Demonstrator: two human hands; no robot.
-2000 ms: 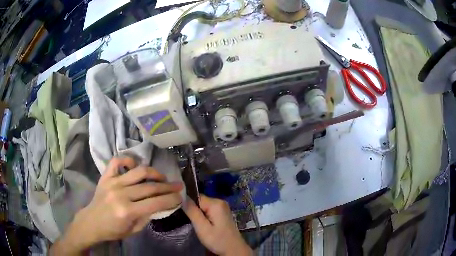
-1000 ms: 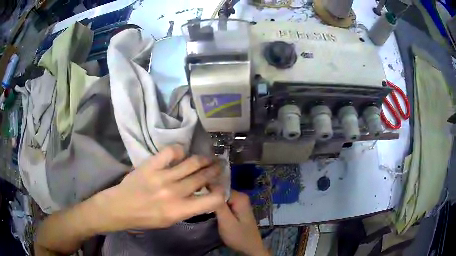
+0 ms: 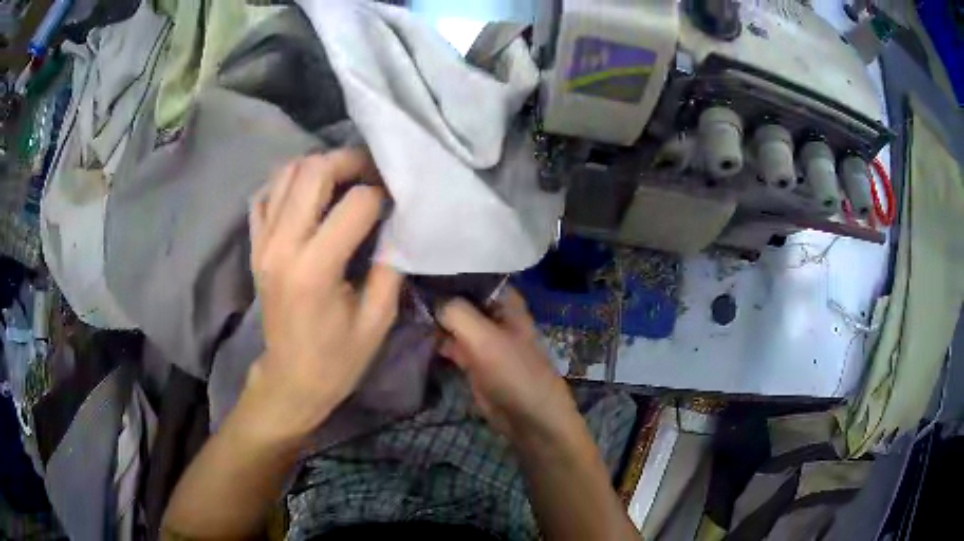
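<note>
The taupe garment body (image 3: 211,201) lies heaped left of the overlock machine (image 3: 677,211) and hangs over the table's front edge. A light grey panel (image 3: 455,211) lies across it, its rounded lower edge just left of the needle area. My left hand (image 3: 317,285) has its fingers bent into the taupe cloth, the thumb at the light panel's lower left edge. My right hand (image 3: 502,354) pinches the dark edge of the garment below the light panel. Its fingertips are slightly blurred. The needle area is partly hidden by the machine head.
Four tension dials (image 3: 775,156) line the machine front. Brown trimmings (image 3: 650,280) lie on a blue patch below. Red scissor handles (image 3: 882,192) show behind the machine's right end. Stacked green pieces (image 3: 925,254) lie far right. A pale green panel (image 3: 190,63) lies upper left.
The view has shifted, so the machine sits higher and further right. The garment's edge is now in front of and left of the needle area, and my left hand has moved left, away from the machine.
</note>
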